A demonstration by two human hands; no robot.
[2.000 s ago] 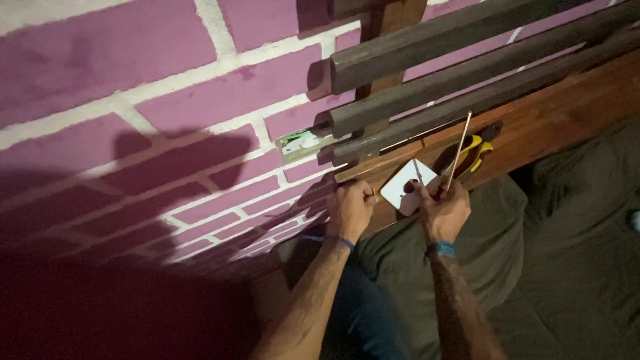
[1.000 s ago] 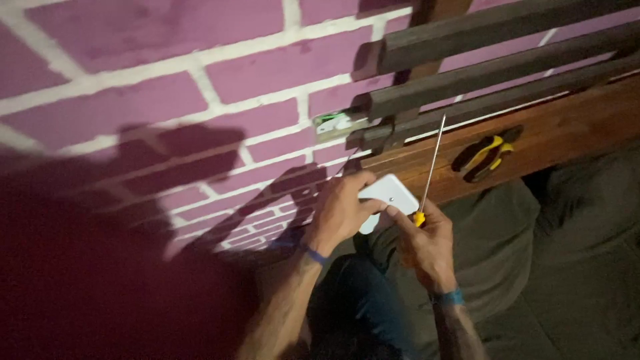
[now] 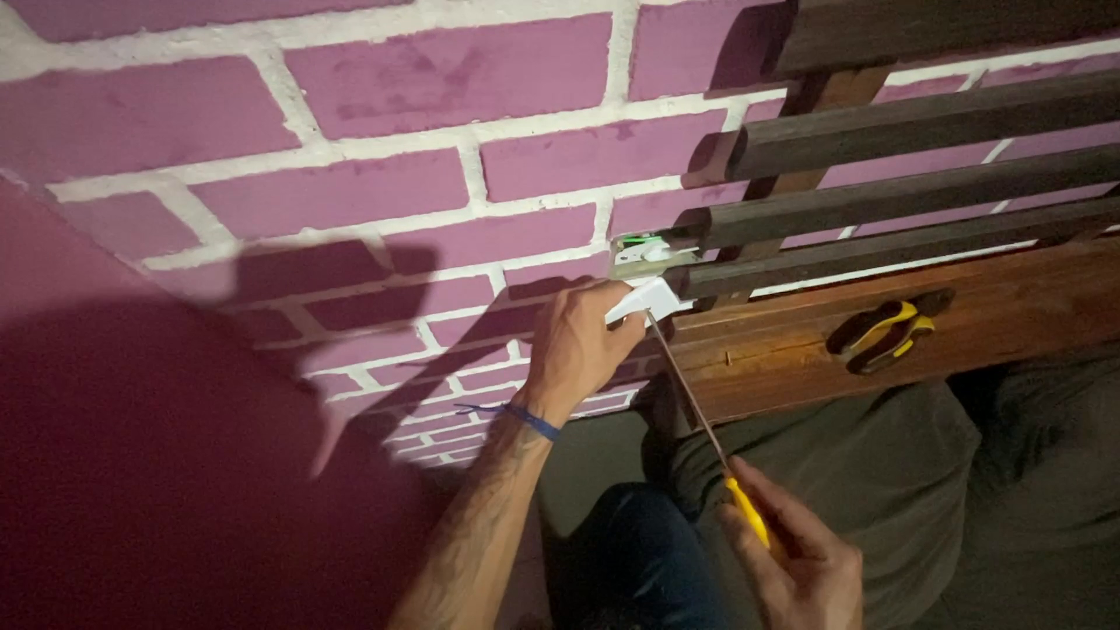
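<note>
Between its thumb and fingers, my left hand point(image 3: 582, 346) holds a white plastic cover plate point(image 3: 652, 297) just below an open electrical wall box point(image 3: 643, 251) with green and white wiring showing. My right hand point(image 3: 792, 547) grips the yellow handle of a long thin screwdriver point(image 3: 696, 402), low at the right. The screwdriver's shaft slants up to the left and its tip meets the plate near my left thumb. Whether the tip sits in a screw cannot be made out.
Yellow-and-black pliers point(image 3: 884, 337) lie on the wooden ledge point(image 3: 770, 359) at the right. Dark wooden slats point(image 3: 910, 197) run above it, with ends near the wall box. Dark green fabric point(image 3: 840, 464) lies below the ledge. A pink-and-white brick-patterned wall point(image 3: 385, 201) spans the left.
My left hand has brought the white plate up close below the wall box. My right hand has moved down, away from the plate, and the screwdriver's tip now points at the plate instead of upward.
</note>
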